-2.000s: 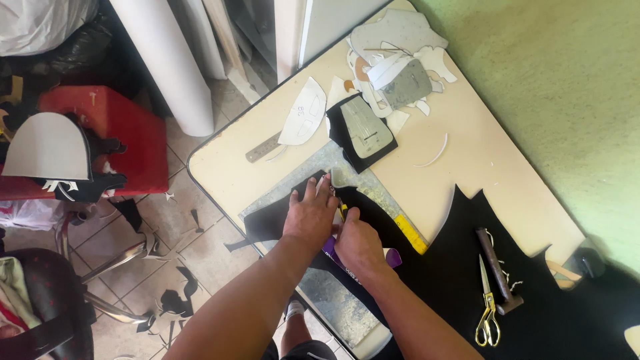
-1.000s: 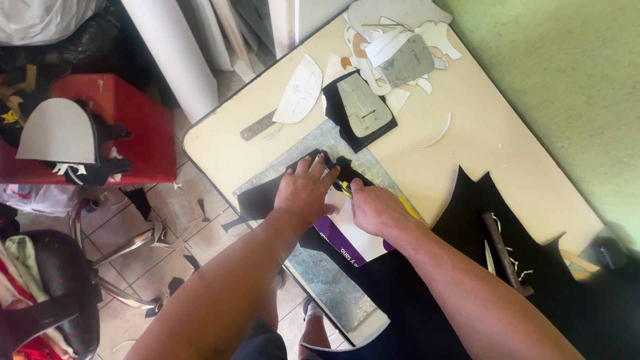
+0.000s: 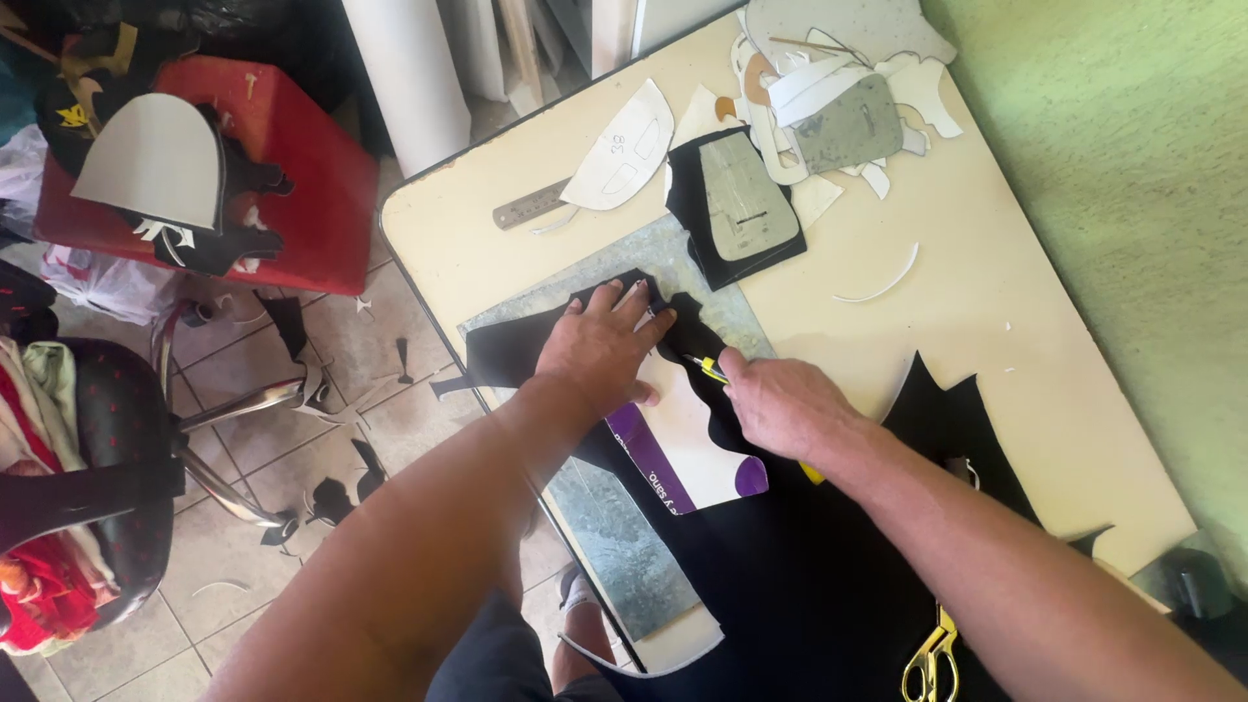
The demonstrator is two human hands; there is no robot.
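Observation:
My left hand (image 3: 604, 346) lies with spread fingers on a white and purple card template (image 3: 687, 429), pressing it onto black sheet material (image 3: 809, 556). In my right hand (image 3: 780, 395) is a yellow utility knife (image 3: 713, 370), its tip on the black material just right of the template's wavy edge. Under the material lies a grey metal-like sheet (image 3: 629, 546). A narrow cut piece of the black material stands slightly apart near the knife. Gold-handled scissors (image 3: 933, 658) rest on the black material, partly hidden by my right forearm.
Beyond my hands are a metal ruler (image 3: 526, 204), a white half-round pattern (image 3: 624, 151), a grey pattern on black material (image 3: 749, 200) and a pile of patterns (image 3: 848, 117). A red box (image 3: 312, 175) and a chair (image 3: 107, 468) stand left of the table, with scraps on the tiled floor.
My right hand has moved away from my left and now holds the knife further down along the template's edge. More of the template shows than two seconds ago. My right forearm now partly covers the scissors.

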